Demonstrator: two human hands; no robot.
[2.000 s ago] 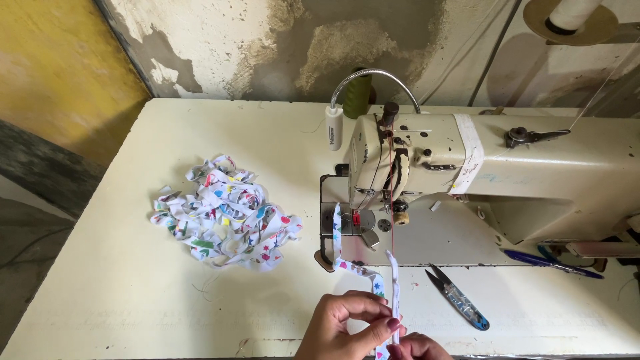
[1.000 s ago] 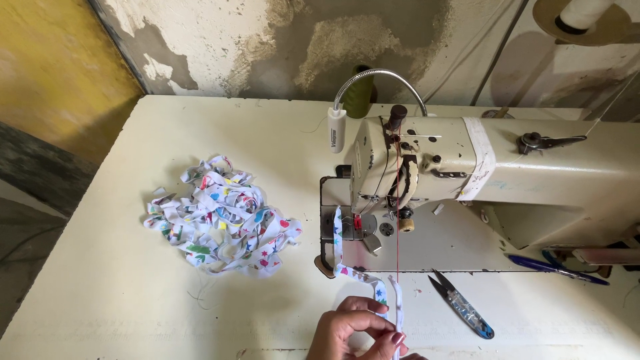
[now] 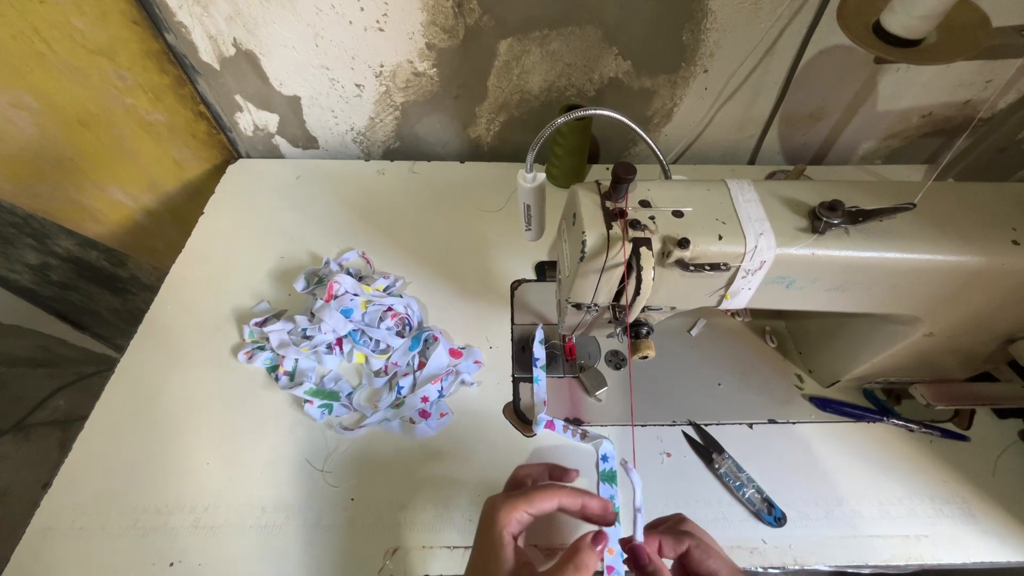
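Observation:
A long strip of printed white fabric (image 3: 608,472) runs from beside the presser foot of the sewing machine (image 3: 864,248) down to the table's near edge. My left hand (image 3: 544,520) is at this strip, its index finger touching the edge and the fingers spread; whether it grips the strip is unclear. Between the thumb and finger of my right hand (image 3: 676,548) is a narrow folded fabric end (image 3: 636,500), standing up. A red thread (image 3: 630,384) hangs from the machine head to that end. To the left lies a tangled pile of the same printed strips (image 3: 368,344).
Thread snips (image 3: 736,476) lie right of my right hand, blades apart. Farther right are a blue pen (image 3: 888,418) and other items under the machine arm. A gooseneck lamp (image 3: 531,206) and a green thread cone (image 3: 569,152) stand behind the machine head.
My left hand's fingers have spread and moved off the folded fabric end they were at. My right hand, mostly hidden a second ago, now shows beside the strip.

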